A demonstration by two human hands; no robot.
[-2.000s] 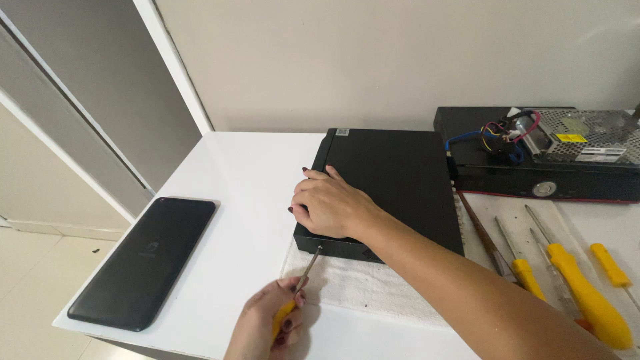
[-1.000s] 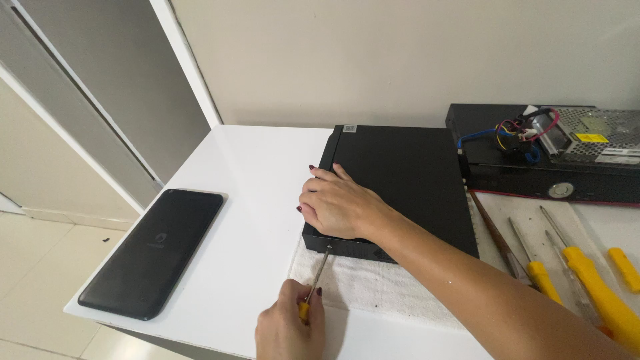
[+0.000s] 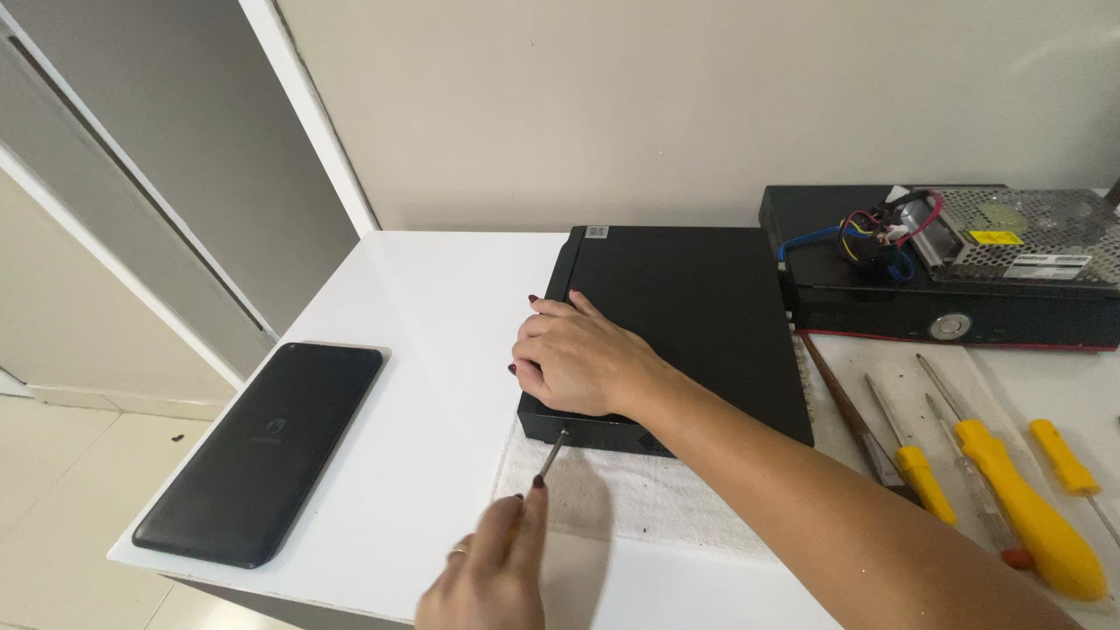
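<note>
A black electronic device case (image 3: 691, 289) lies flat, its near part on a white cloth (image 3: 647, 507). My right hand (image 3: 582, 354) presses palm-down on the case's top near its left front corner, the arm crossing over the case from the lower right. In my left hand (image 3: 494, 560) is a screwdriver (image 3: 551, 457); its thin metal shaft shows, while my fingers mostly hide the handle. The tip meets a screw (image 3: 564, 433) in the narrow near side of the case. The shaft tilts up and slightly right from my hand.
A black tablet (image 3: 262, 455) lies on the white table (image 3: 437, 332) at left. Behind right, a perforated metal power supply (image 3: 1024, 232) with wires sits on another black case (image 3: 875, 311). Tweezers (image 3: 849, 416) and yellow-handled screwdrivers (image 3: 1024, 499) lie at right on cloth.
My left hand's grip has shifted around the screwdriver, whose yellow handle showed more earlier. The tip stays at the screw. My right hand remains on the case.
</note>
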